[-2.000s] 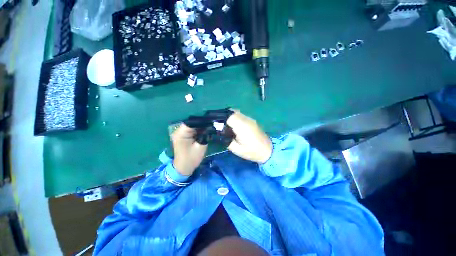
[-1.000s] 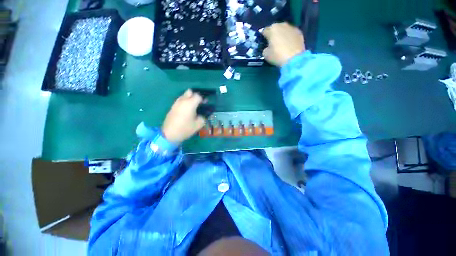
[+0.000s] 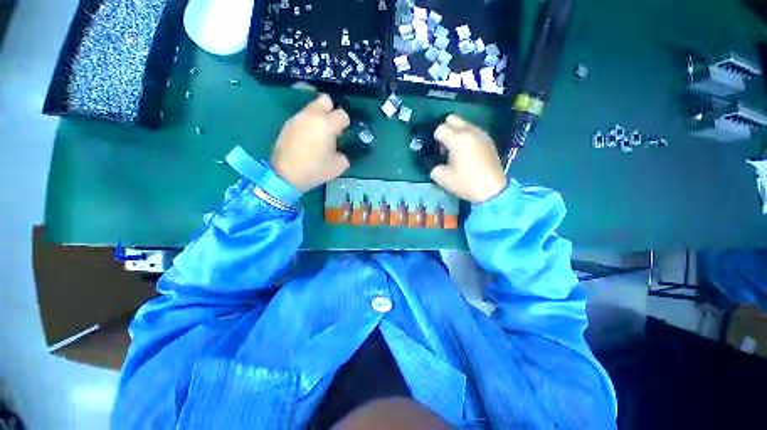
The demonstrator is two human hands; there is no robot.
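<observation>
The assembly jig (image 3: 391, 204), grey with an orange lower strip, lies on the green mat near its front edge, with several dark pieces standing in a row. My left hand (image 3: 313, 144), with black finger cots, is above the jig's left end; a small silver piece (image 3: 365, 134) shows at its fingertips. My right hand (image 3: 469, 159), also with black cots, is above the jig's right end; a small silver piece (image 3: 417, 143) shows at its fingertips. The hands face each other, apart. A light blue band is at my left wrist.
A bin of fine screws (image 3: 120, 63) and a white dish (image 3: 219, 23) are at left. The dark-piece bin (image 3: 322, 84) and silver-plate bin (image 3: 454, 88) adjoin behind the hands. The electric screwdriver (image 3: 535, 80) lies at right, with small assemblies (image 3: 618, 138) and finned blocks (image 3: 725, 74) beyond.
My right hand has come back from the silver-plate bin toward the left hand. The screwdriver and small plate are no longer covered by the right arm. The earliest frame shows both hands together over the jig's place.
</observation>
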